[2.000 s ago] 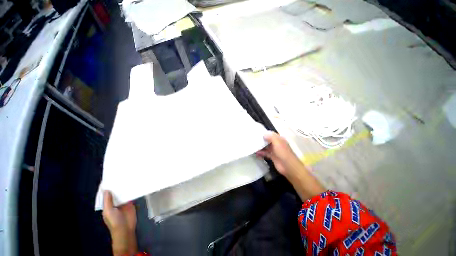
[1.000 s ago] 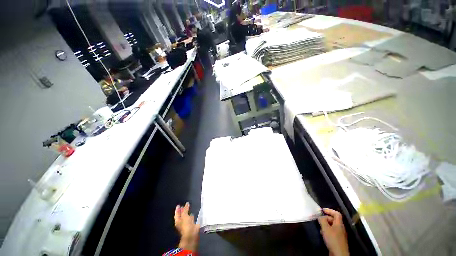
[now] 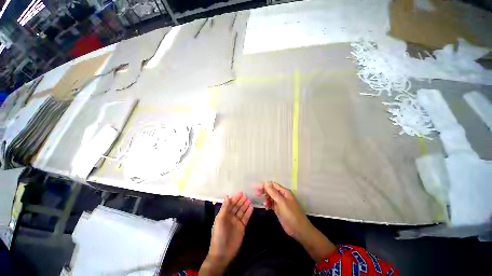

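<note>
My left hand is at the table's front edge, palm up, fingers apart, holding nothing. My right hand is just right of it over the edge, fingers loosely curled, with nothing visible in it. The stack of white panels lies below the table at the lower left, away from both hands. The long table has a grey-beige cover with yellow lines.
A white cord bundle lies at left, beside a pale fabric piece. Layered pieces are at far left. White trimmings, white strapped panels and a brown template are at right.
The view has turned right from the panel stack to the table. My right hand has let go of the stack's corner. Both hands are now close together at the table edge.
</note>
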